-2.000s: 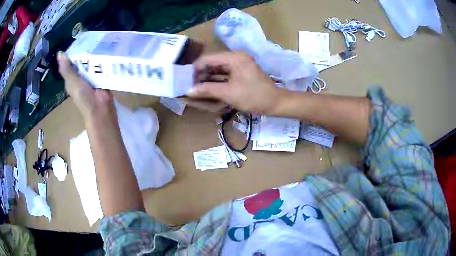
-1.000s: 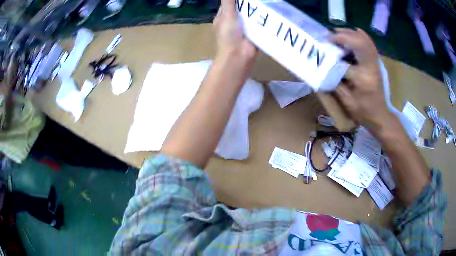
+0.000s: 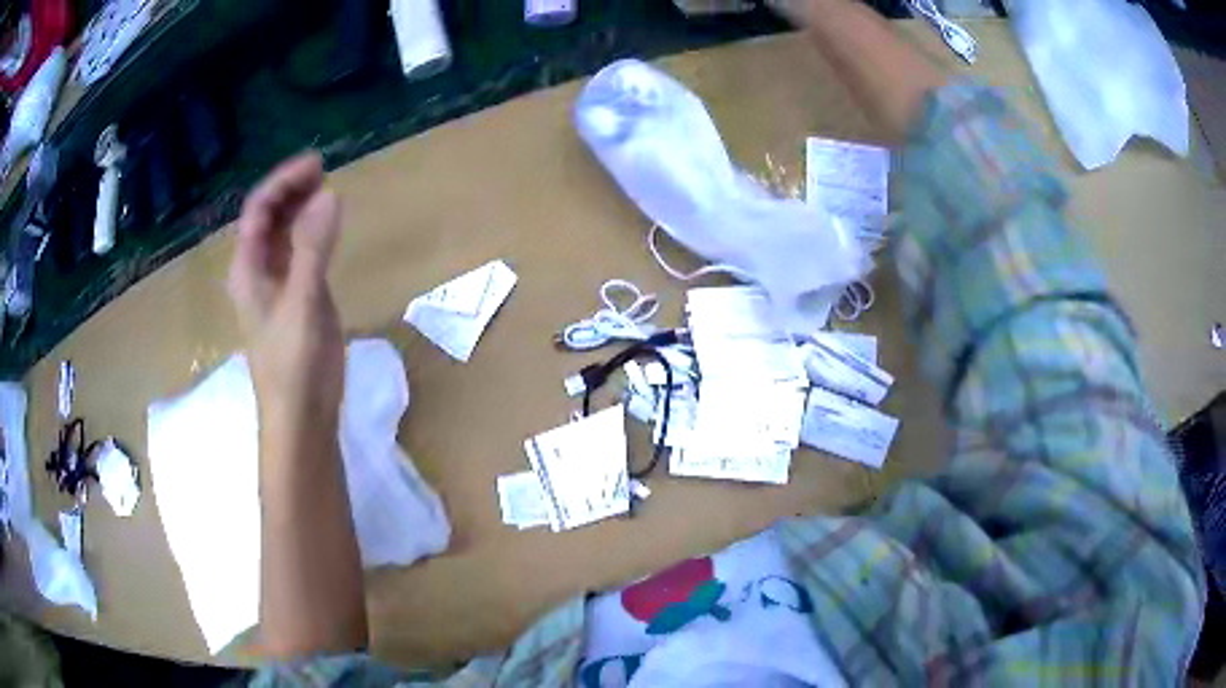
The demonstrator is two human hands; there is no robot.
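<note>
My left hand (image 3: 287, 249) is raised over the left part of the bench, blurred, fingers loosely curled and holding nothing. My right forearm (image 3: 874, 54) reaches to the top edge; the hand is cut off. A fan-sized cloudy white sleeve (image 3: 713, 175) lies at centre, its contents unclear. Below it are piled leaflets (image 3: 740, 403), a white cable (image 3: 621, 317) and a black cable (image 3: 666, 403). Two overlapping leaflets (image 3: 581, 468) lie at the front. A folded white paper (image 3: 464, 307) lies apart, left of the pile.
White sheets (image 3: 209, 497) lie under and beside my left forearm. A black cable bundle (image 3: 74, 457) is at far left. The dark green conveyor (image 3: 269, 108) holds a white fan (image 3: 420, 38) and other items. A white bag (image 3: 1102, 74) lies at upper right, near a white cable (image 3: 948, 30).
The MINI FAN box has left both hands and is out of view. My hands have moved apart, the right one past the top edge. More leaflets and a white cable show in the pile.
</note>
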